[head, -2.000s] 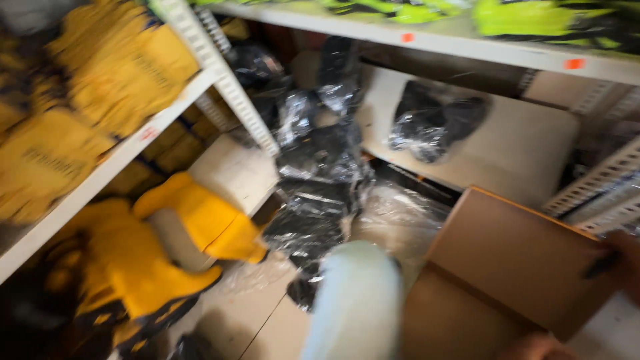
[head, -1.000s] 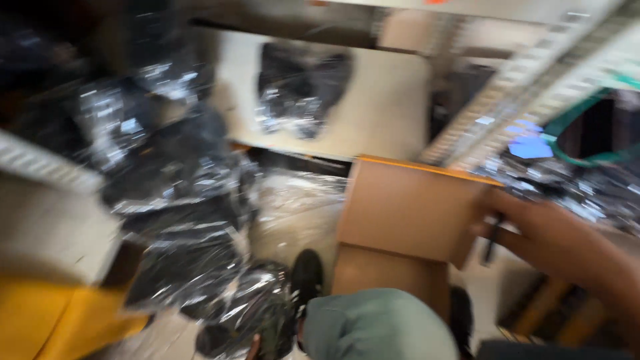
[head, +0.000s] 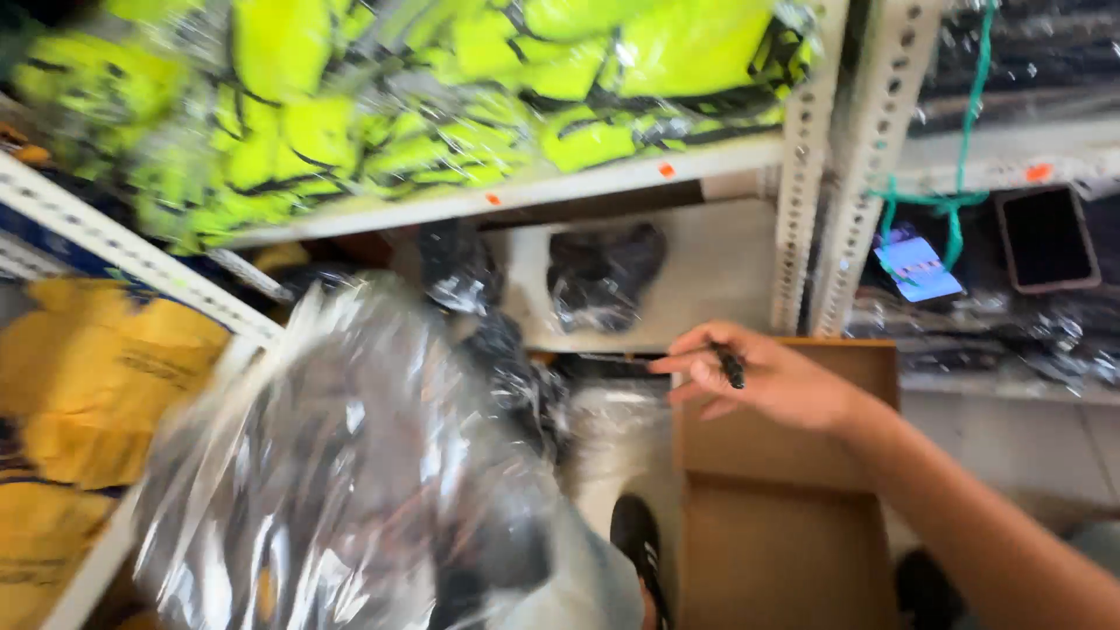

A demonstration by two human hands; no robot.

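My right hand [head: 744, 376] is above the raised lid of an open cardboard box [head: 783, 551], its fingers partly spread to the left. A small dark object [head: 728, 366], perhaps a pen, is held against the palm side by the thumb. A large clear plastic bag [head: 350, 472] with dark contents fills the lower left, blurred and close to the camera. My left hand is not visible; the bag may hide it. Behind the bag, more dark items in clear plastic [head: 503, 367] lie in a pile.
Neon yellow bagged garments [head: 490, 61] fill the shelf above. Yellow gloves [head: 122, 376] lie on the left shelf. A white perforated upright [head: 796, 175] stands right of centre. Two phones, one lit [head: 919, 269] and one dark [head: 1047, 238], rest on bagged goods beside green cord.
The large plastic bag now stands in front of the view at left. My right hand has moved left from the box lid's right edge. The view has swung upward.
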